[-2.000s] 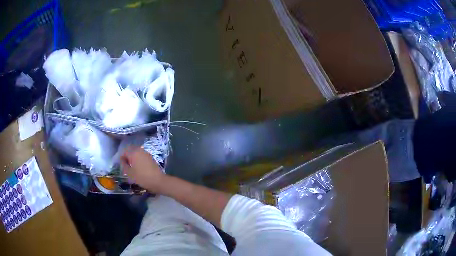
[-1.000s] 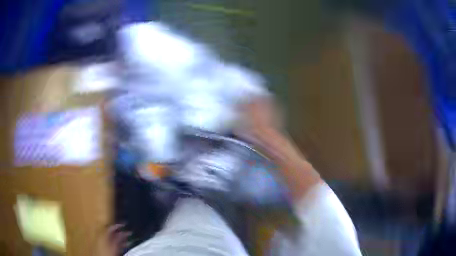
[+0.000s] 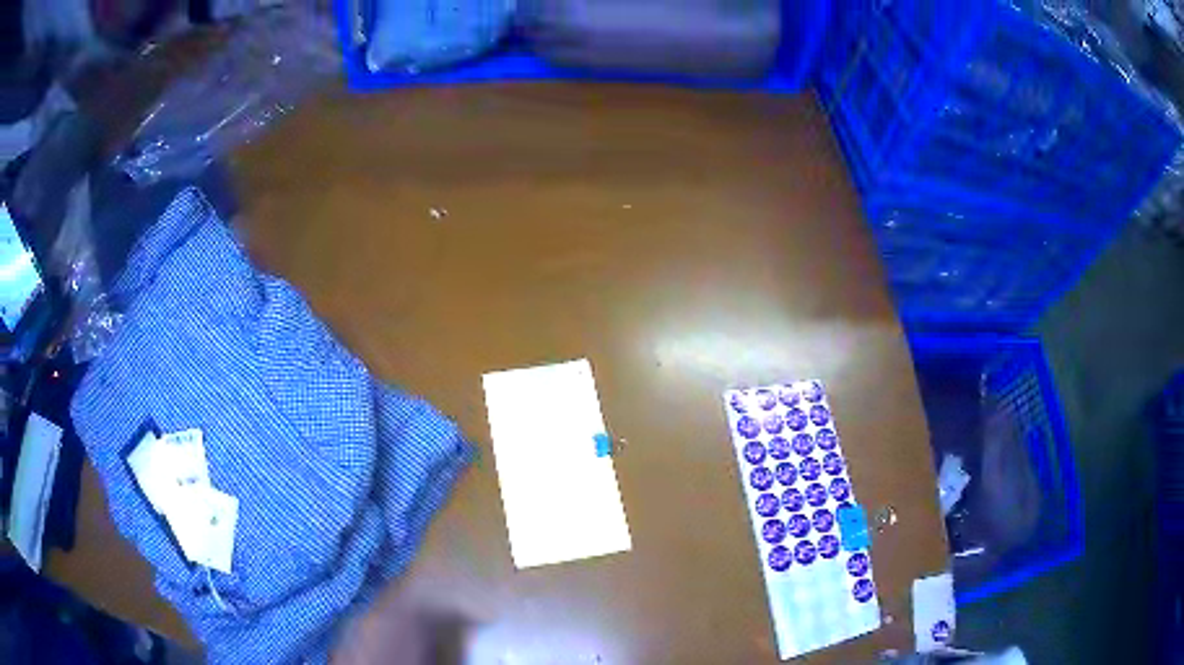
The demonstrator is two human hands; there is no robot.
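A blue-white checked shirt (image 3: 286, 429) lies bunched on the left of the table, with white hang tags (image 3: 188, 500) on top. A blank white label sheet (image 3: 556, 468) with a small blue clip lies in the middle. A sticker sheet (image 3: 799, 500) with rows of purple dots and a blue-green clip lies to its right. A blurred skin-toned shape, seemingly my left hand (image 3: 403, 634), is cut off by the bottom edge beside the shirt; its grip is unclear. A blurred whitish patch shows just right of it. My right hand is not seen.
The orange-brown table (image 3: 545, 247) bears tiny pale scraps. A blue crate (image 3: 584, 81) with garments stands at its far edge. More blue crates (image 3: 987, 195) stand at the right. Clear plastic (image 3: 214, 98) lies far left, above a black folder (image 3: 29, 500) and a bright screen (image 3: 16, 266).
The view has turned from the floor cartons and the holder of white bundles to the tabletop. My right hand, at the bundles before, has left the picture.
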